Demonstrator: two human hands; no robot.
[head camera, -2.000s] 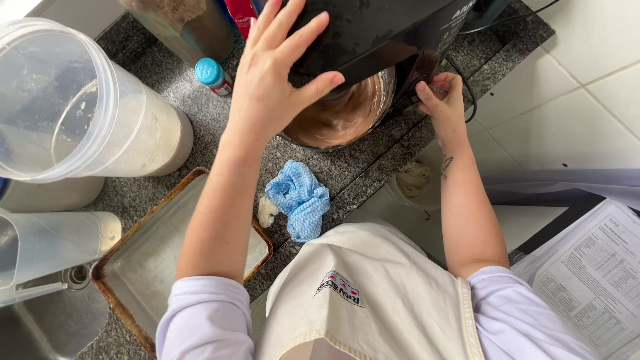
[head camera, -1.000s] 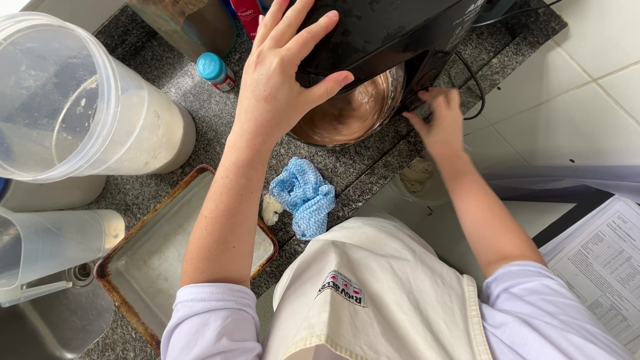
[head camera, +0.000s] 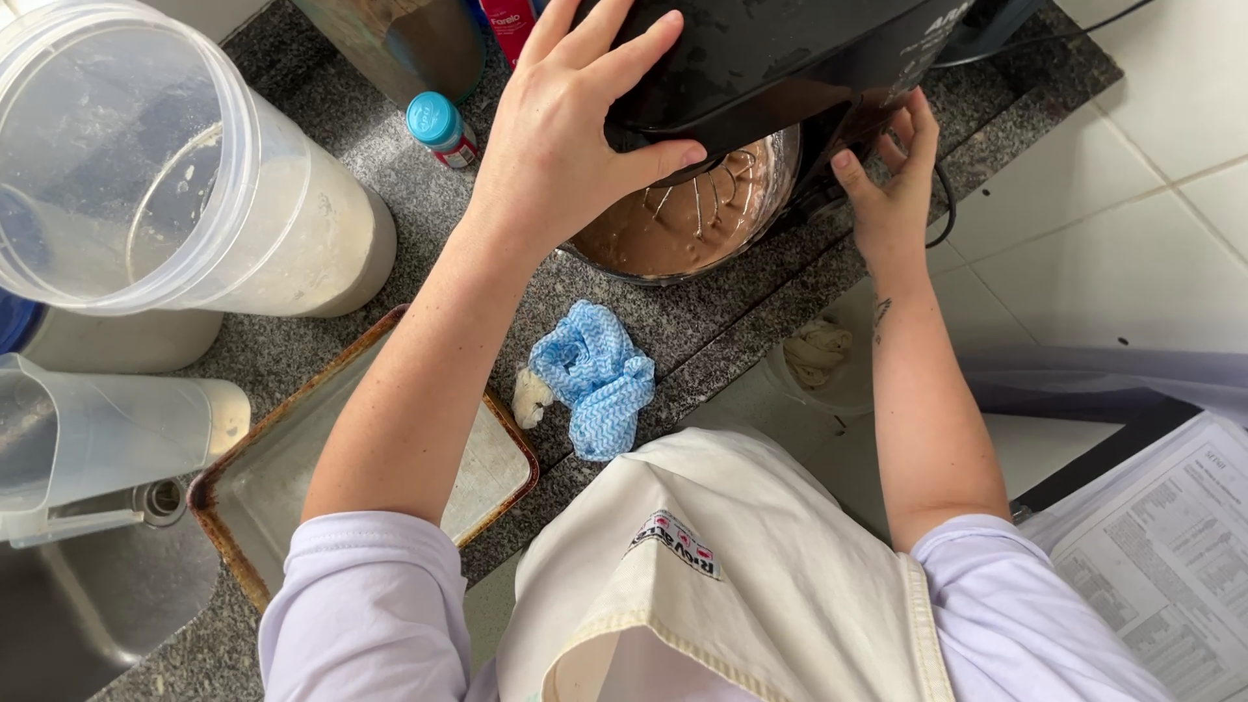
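Observation:
A black stand mixer stands on the granite counter at the top. My left hand rests spread against the near side of its head, fingers apart. On the mixer's right side my right hand touches the body near the base, thumb and fingers apart; part of its fingertips is hidden. Under the head a bowl of brown batter shows, with a wire whisk in it. A crumpled blue and white cloth lies below the bowl, touching a small pale lump.
Left are a large clear plastic container, a plastic jug, a sink and a rusty-rimmed metal tray. A blue-lidded jar stands near my left hand. A power cord hangs at right, above printed sheets.
The whisk's wires now show distinctly in the batter, where they were not distinct before. My right hand moved a little along the mixer's side; my left hand stayed on the head.

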